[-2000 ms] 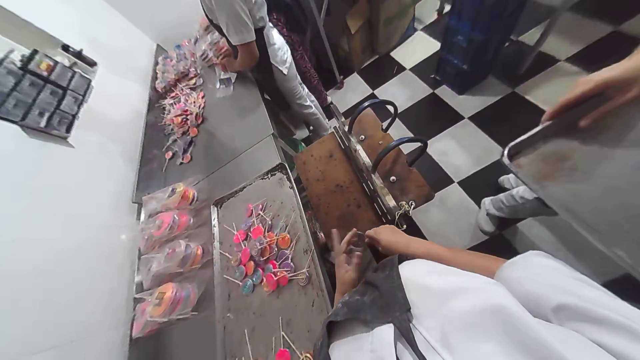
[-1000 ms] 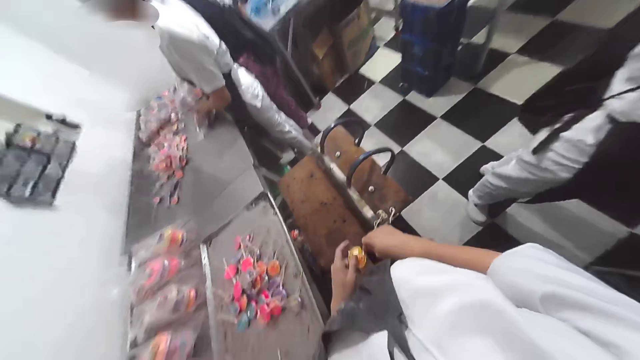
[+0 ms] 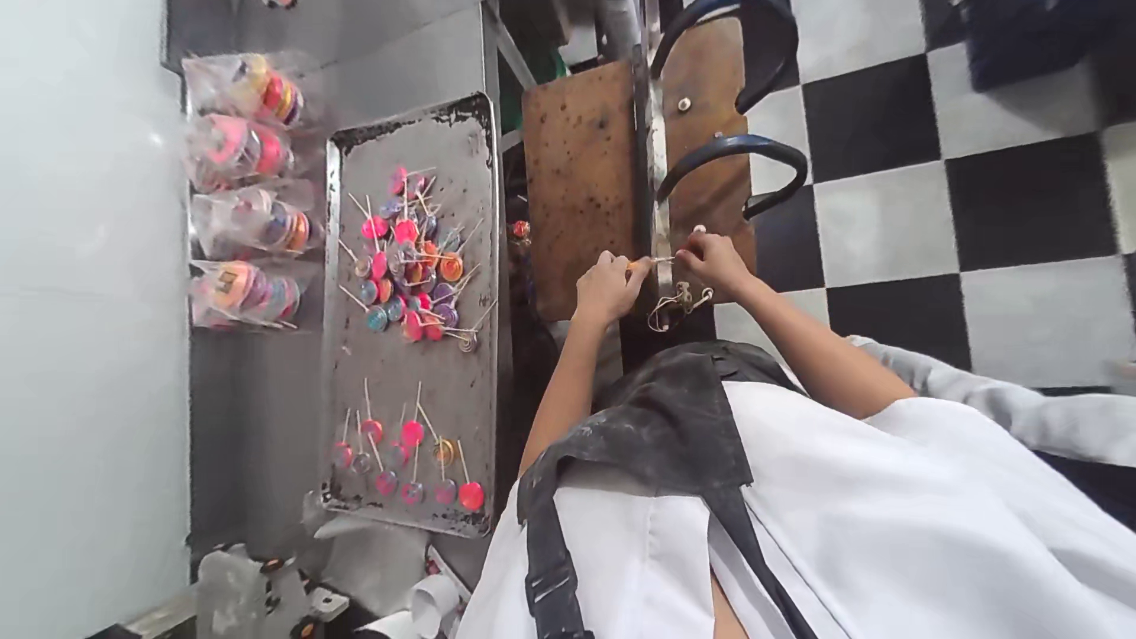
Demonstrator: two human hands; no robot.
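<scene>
My left hand (image 3: 608,288) is over the near end of a stained wooden board (image 3: 581,186), its fingers closed on a small orange-yellow thing, probably a lollipop, whose stick (image 3: 658,260) points right. My right hand (image 3: 713,262) has its fingertips at the other end of that stick, above the metal bar (image 3: 658,177) between the wooden boards. Just below my hands, a metal fitting with a wire loop (image 3: 682,299) hangs by the bar. To the left, a metal tray (image 3: 355,373) bears a heap of colourful lollipops (image 3: 413,266) and a smaller group of them (image 3: 413,453).
Bags of lollipops (image 3: 253,222) line the counter beside the wall. Two dark curved handles (image 3: 732,146) rise from the right wooden board (image 3: 701,80). Plastic and paper scraps (image 3: 382,568) lie at the bottom left. Another person's light sleeve or trouser leg (image 3: 994,390) shows at right.
My hands were close together; now they are apart, with a stick between them. The round golden thing at my left fingers one second ago is mostly covered. The view has shifted down toward the tray.
</scene>
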